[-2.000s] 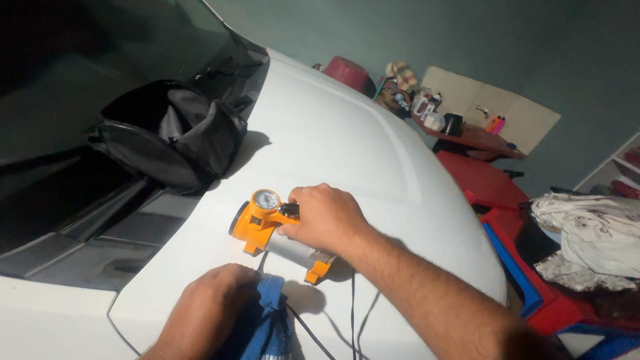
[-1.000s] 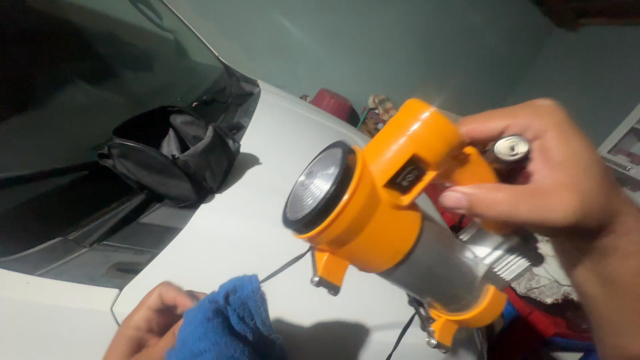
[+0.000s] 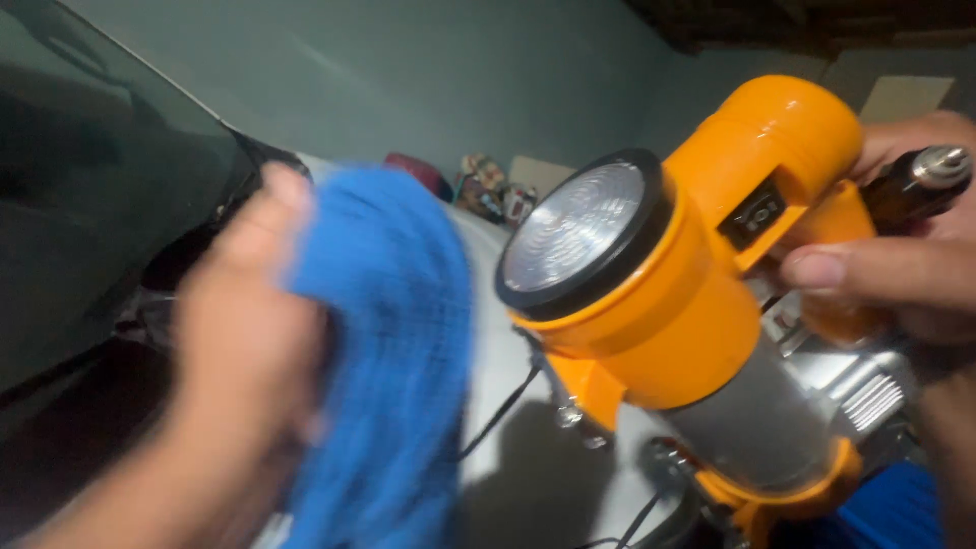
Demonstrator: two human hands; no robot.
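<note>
My right hand (image 3: pixel 900 252) grips the orange handle of a portable air compressor (image 3: pixel 648 335), which has a round clear lamp lens at its near end, a rocker switch and a grey metal cylinder. A black 12-volt plug (image 3: pixel 915 183) with a metal tip lies at the handle beside my fingers. The compressor is held up above the white car hood, tilted, with its lens toward the left. My left hand (image 3: pixel 252 320), blurred, holds a blue cloth (image 3: pixel 381 335) that hangs down just left of the lens. The cloth and the compressor look apart.
Behind my hands lies the white car hood (image 3: pixel 488 374) with a thin black cable (image 3: pixel 503 412) over it. The dark windshield (image 3: pixel 91 191) is at the left. A red container (image 3: pixel 419 174) and assorted items (image 3: pixel 484 187) stand near the wall at the back.
My right hand has lifted the compressor off the hood, and its lens now faces left. My left hand has raised the blue cloth from low on the left to beside the lens.
</note>
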